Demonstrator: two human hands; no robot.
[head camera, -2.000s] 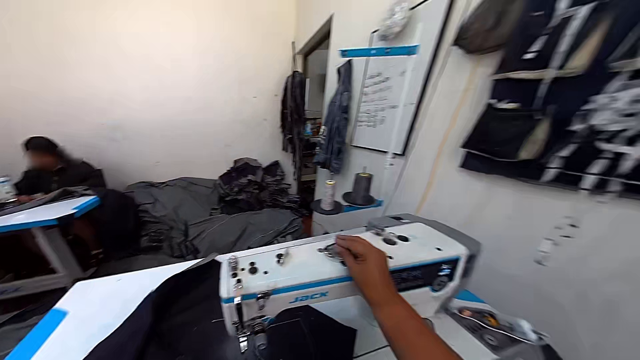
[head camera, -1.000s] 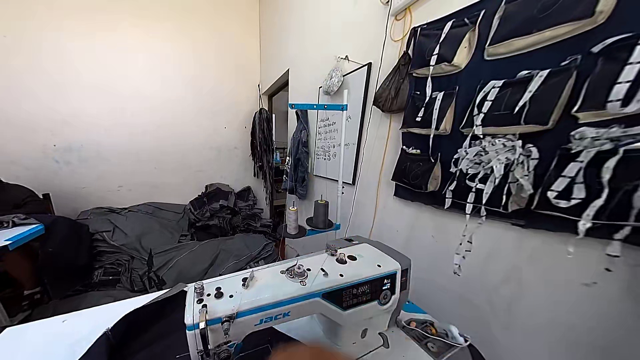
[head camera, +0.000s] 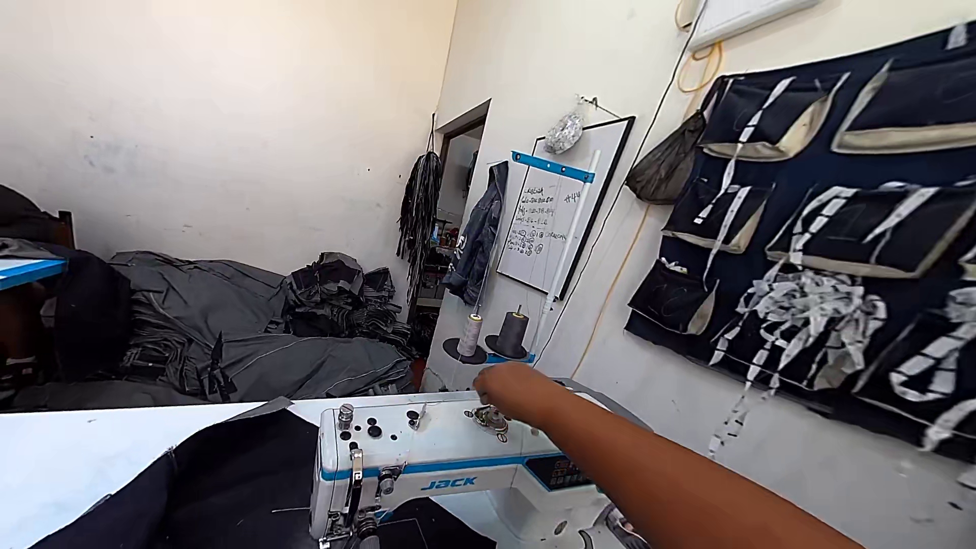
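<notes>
My right hand (head camera: 515, 390) reaches in from the lower right over the top of a white Jack sewing machine (head camera: 427, 438). Its bent fingers are just above the round metal bobbin winder (head camera: 489, 418); whether they pinch a thread cannot be made out. Behind the hand stand a pale thread cone (head camera: 471, 335) and a dark grey thread cone (head camera: 515, 332) on the thread stand (head camera: 553, 166). Dark navy fabric (head camera: 229, 480) lies left of the machine head and passes beneath it. My left hand does not show.
Piles of grey fabric (head camera: 305, 366) lie beyond the white tabletop (head camera: 69, 450). A blue-edged table corner (head camera: 30, 271) juts in at the left. On the right wall hangs a navy pocket organizer (head camera: 686, 347) with white strips. A whiteboard (head camera: 526, 259) bearing writing hangs behind the thread stand.
My right hand, a blur at the bottom edge one second ago, is now up over the machine's top. The view has turned right since the first frame, where the hand was also on the machine's top.
</notes>
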